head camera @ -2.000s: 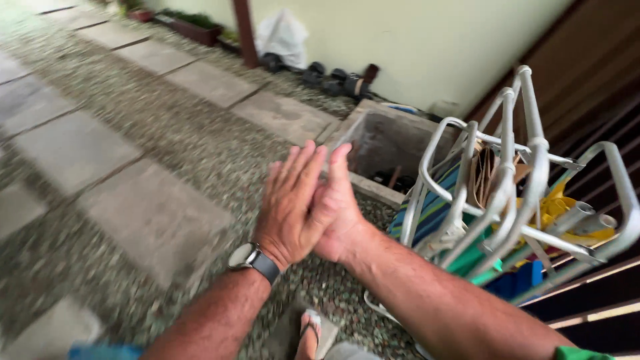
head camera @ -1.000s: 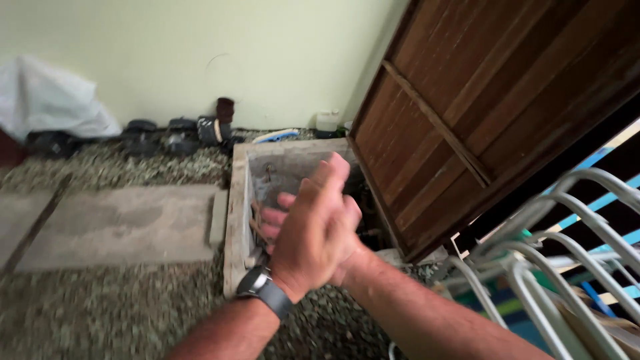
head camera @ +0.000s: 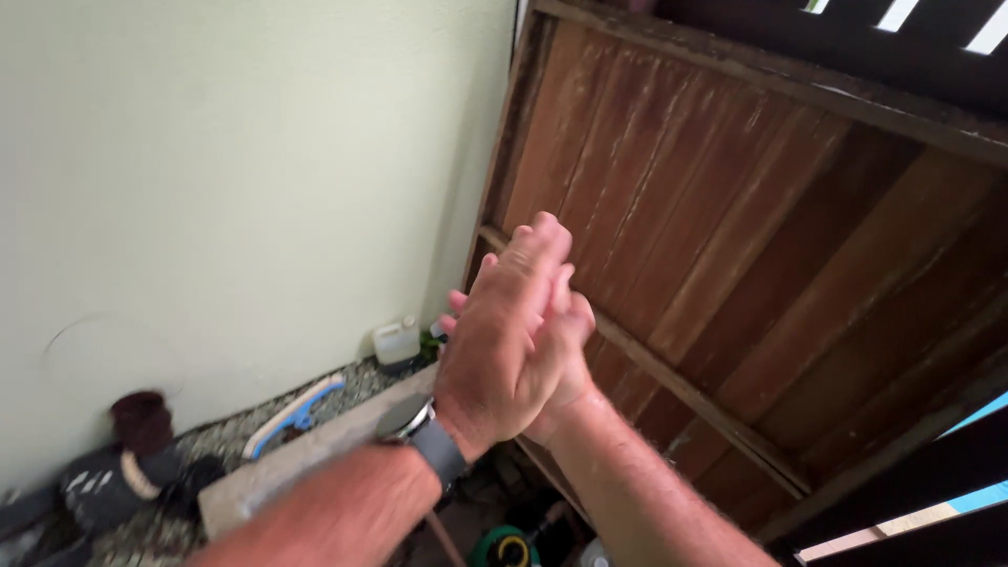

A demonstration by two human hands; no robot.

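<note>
My left hand and my right hand are pressed palm to palm at the centre of the view, fingers pointing up and away. A dark wristwatch sits on my left wrist. No object shows between the palms, though the inner surfaces are mostly hidden. Behind both hands stands a brown wooden plank panel. Under my forearms lies the concrete rim of a pit, and a green and yellow round item shows low inside it.
A pale wall rises at the left. At its foot lie gravel, a blue and white brush-like item, a translucent plastic jug and dark items, one a black container. Dark slats stand at the lower right.
The view has swung strongly right and up, toward the wall and wooden panel. The paving slabs and the white metal-framed chairs have left the view. My hands stay together, the left now covering more of the right.
</note>
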